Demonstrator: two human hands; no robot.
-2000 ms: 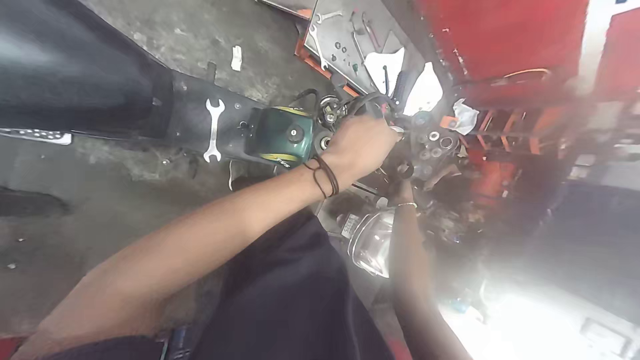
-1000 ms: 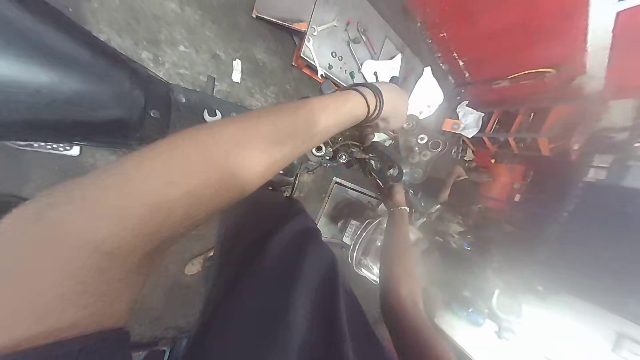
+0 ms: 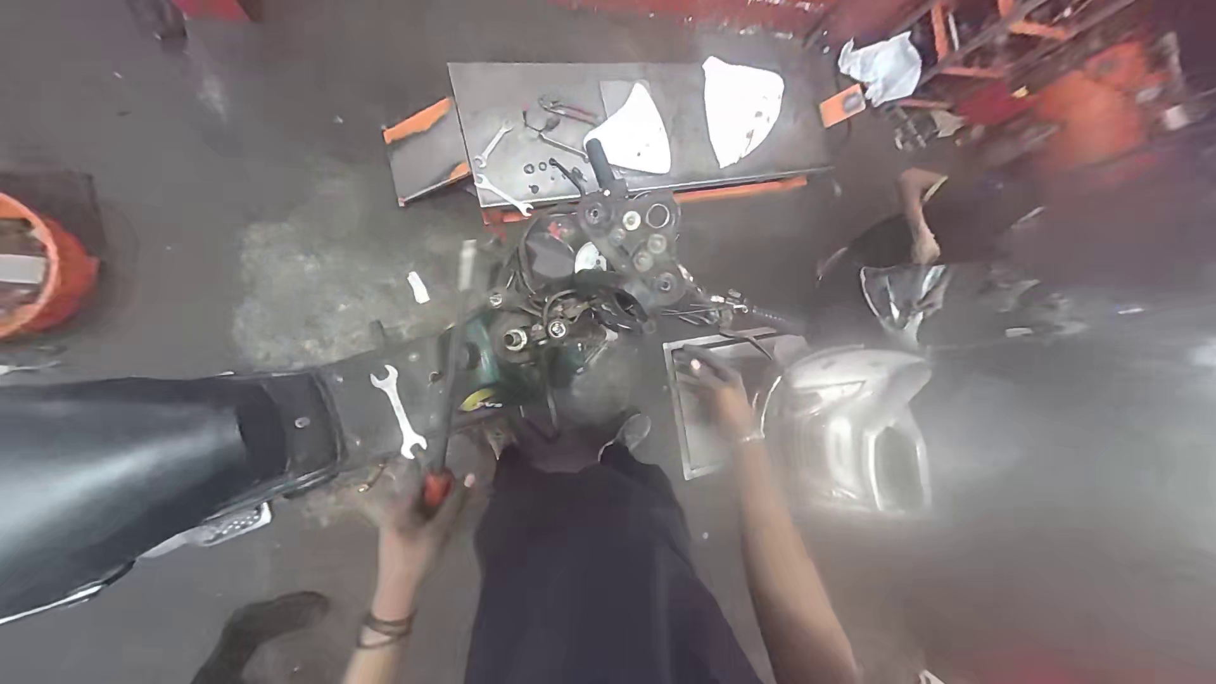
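Note:
My left hand (image 3: 418, 522), wearing dark bands at the wrist, is closed around the red-orange handle (image 3: 437, 488) of a blurred long-shafted tool, which points up beside the motorcycle's green fuel tank (image 3: 480, 366). An open-ended spanner (image 3: 397, 410) lies on the bare frame cover behind the tank. My right hand (image 3: 724, 394) is over a metal-framed tray or panel on the floor, fingers apart, with nothing visible in it. Between and beyond my hands are the steering stem (image 3: 516, 339), cables, and the handlebar assembly with its top yoke (image 3: 632, 228), tilted away from the stem.
Beyond the motorcycle, a metal bench (image 3: 684, 104) holds spanners, pliers, small parts and white panels. A silver headlight fairing (image 3: 860, 427) is at the right. An orange bucket (image 3: 57, 266) stands far left. Another person's arm (image 3: 920, 214) shows at right. The black seat (image 3: 123, 475) extends left.
My left hand has drawn back from the handlebar area and now holds the red-handled tool. My right hand has come away from the front parts. The view has shifted strongly.

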